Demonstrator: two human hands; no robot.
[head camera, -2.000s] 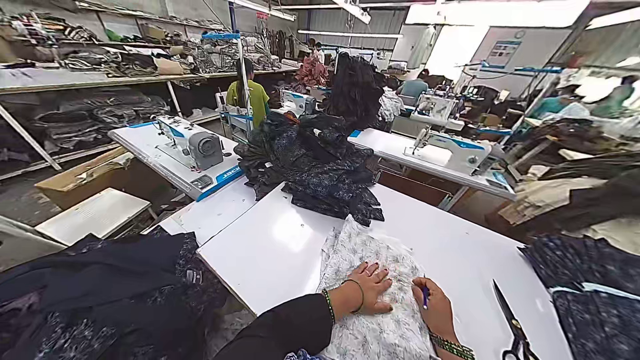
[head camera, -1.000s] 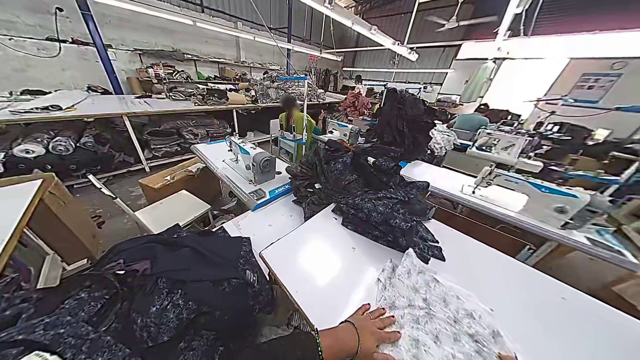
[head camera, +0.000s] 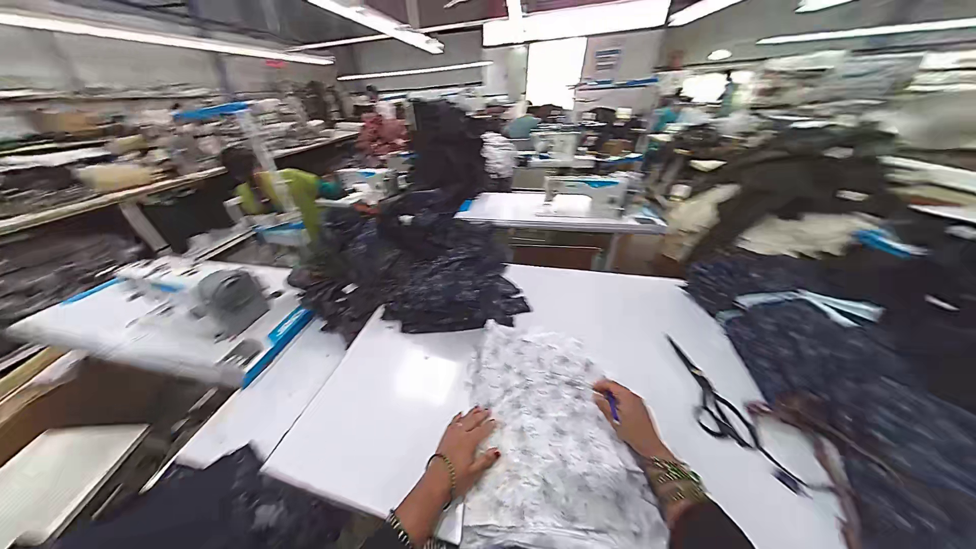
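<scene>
White patterned fabric (head camera: 545, 427) lies on the white table (head camera: 366, 412) in front of me. My left hand (head camera: 467, 450) rests with spread fingers at the fabric's left edge, holding nothing. At the right edge of the fabric, my right hand (head camera: 629, 415) grips a small blue-violet object, probably a pen, between thumb and fingers. Black-handled scissors (head camera: 713, 400) lie on the table to the right of that hand, blades pointing away from me.
A heap of dark garments (head camera: 450, 267) covers the table's far left corner. More dark patterned cloth (head camera: 823, 358) is piled at the right. A sewing machine (head camera: 229, 301) stands on the left; another (head camera: 587, 194) is beyond the table. A person in yellow-green sits at the back left.
The view swung left and then back right. My left hand lay on the middle of the fabric two seconds ago; now it is at the left edge. The right hand still holds the blue-violet object.
</scene>
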